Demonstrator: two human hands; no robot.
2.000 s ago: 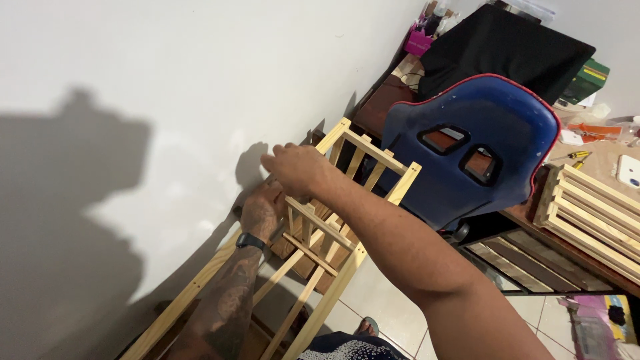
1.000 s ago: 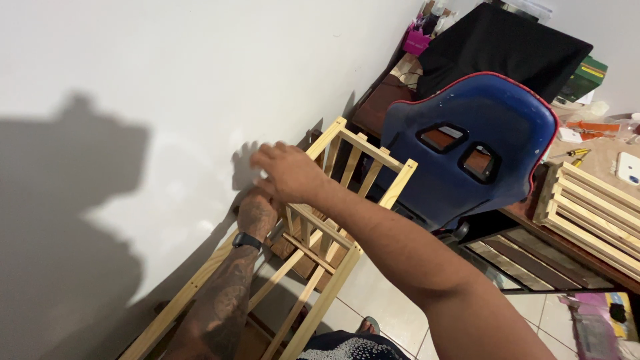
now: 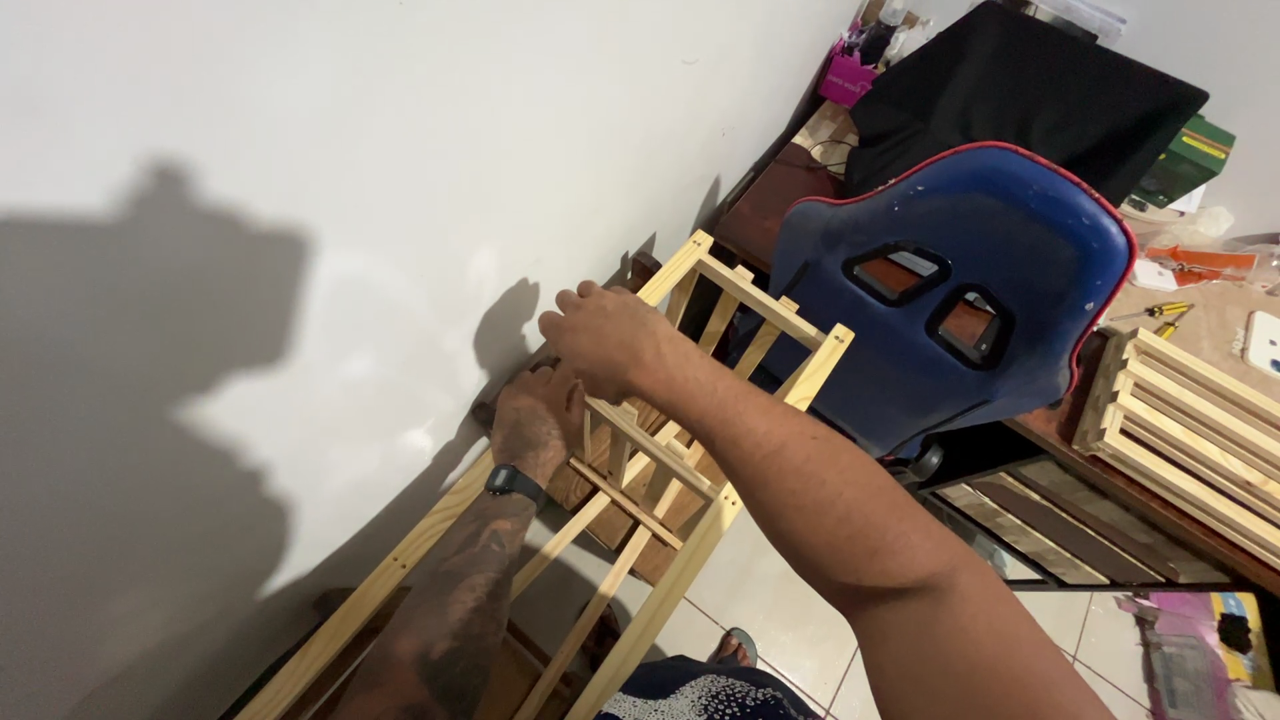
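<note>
A slatted pine frame (image 3: 690,545) stands tilted in view beside the wall, its rails joined by crosspieces, with screws showing at the joints. My left hand (image 3: 538,415), with a dark watch at the wrist, is at the frame's wall-side rail near the middle crosspiece. Just above it, my right hand (image 3: 605,335) is bent with curled fingers over the same rail. The two hands touch or nearly touch. What lies between or beneath the fingers is hidden, so a grip cannot be made out.
The white wall (image 3: 400,150) runs close along the left. A blue chair (image 3: 960,230) with red edging stands beyond the frame. On the desk at right lie a slatted wooden crate (image 3: 1190,420), screwdrivers (image 3: 1165,312) and an orange packet (image 3: 1200,265). A sandalled foot (image 3: 735,648) is below.
The fingers of my right hand, more spread one second ago, are now more curled. Both hands have stayed at about the same part of the frame.
</note>
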